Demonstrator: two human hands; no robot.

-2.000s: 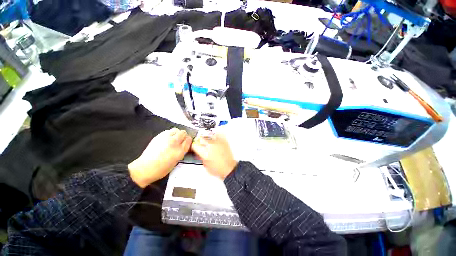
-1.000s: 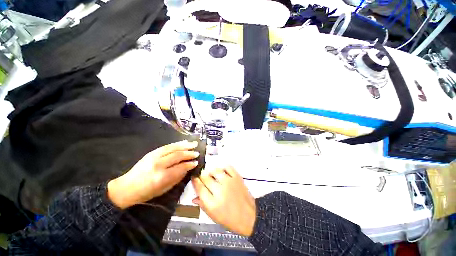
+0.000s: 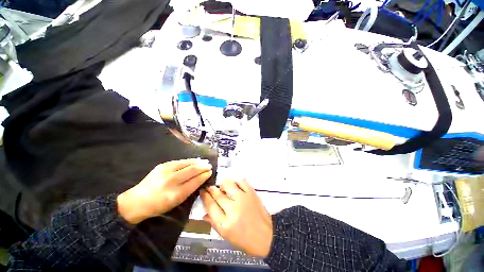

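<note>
A dark garment panel [image 3: 95, 143] lies limp on the left side and runs up to the needle area of a white sewing machine [image 3: 207, 69]. My left hand [image 3: 167, 188] lies on the panel near its right edge, fingertips pressed on the folded strip just in front of the presser foot [image 3: 227, 146]. My right hand [image 3: 239, 215] pinches the same edge slightly nearer to me. The needle tip and the edge under it cannot be made out.
Black bands [image 3: 276, 74] drape over the machine head. A tan rod [image 3: 345, 133] lies along the blue stripe. A small clear packet [image 3: 314, 154] lies on the bed. More dark cloth [image 3: 90, 40] lies behind left. A ruler scale [image 3: 212, 254] runs along the front edge.
The view has moved closer to the machine. Both hands were at the presser foot and are now a little nearer to me, still on the fabric edge.
</note>
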